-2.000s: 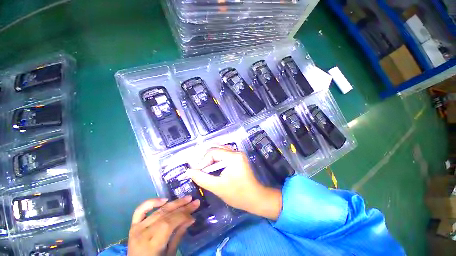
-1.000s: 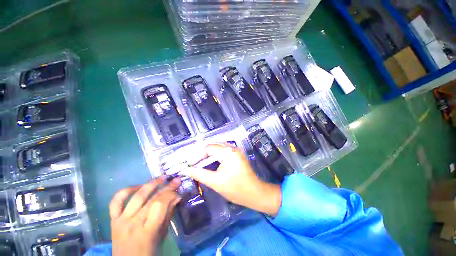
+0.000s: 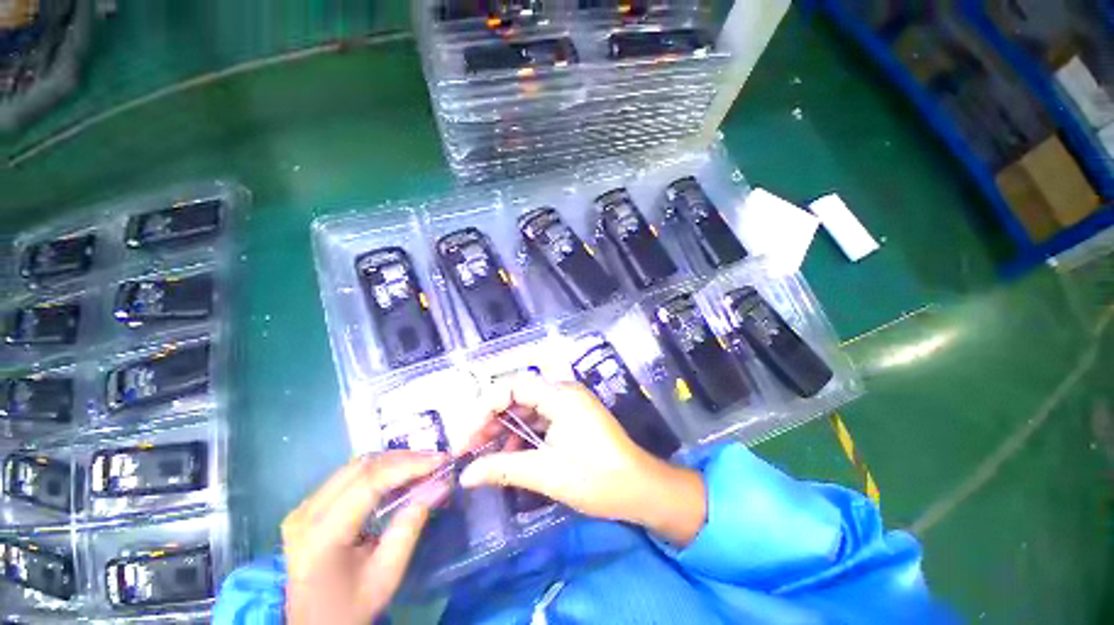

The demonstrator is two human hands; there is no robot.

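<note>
A clear blister tray holds two rows of black handsets, backs up, such as the handset at the left of its far row. My right hand is over the near row, shut on slim whitish tweezers. My left hand is beside it over the tray's near left corner, thumb and fingers close together. A slim dark thing lies between the two hands' fingertips; what it is and which hand holds it is unclear. The handset under my hands is partly hidden and washed out by glare.
A second tray of handsets lies at the left. A tall stack of clear trays stands behind the work tray. A white sheet and a narrow white card lie at the right. Blue shelves stand beyond.
The view has shifted, showing more of the left tray and the stack. My left hand has moved from the near-left handset to my right hand's fingertips. The tweezers show more clearly.
</note>
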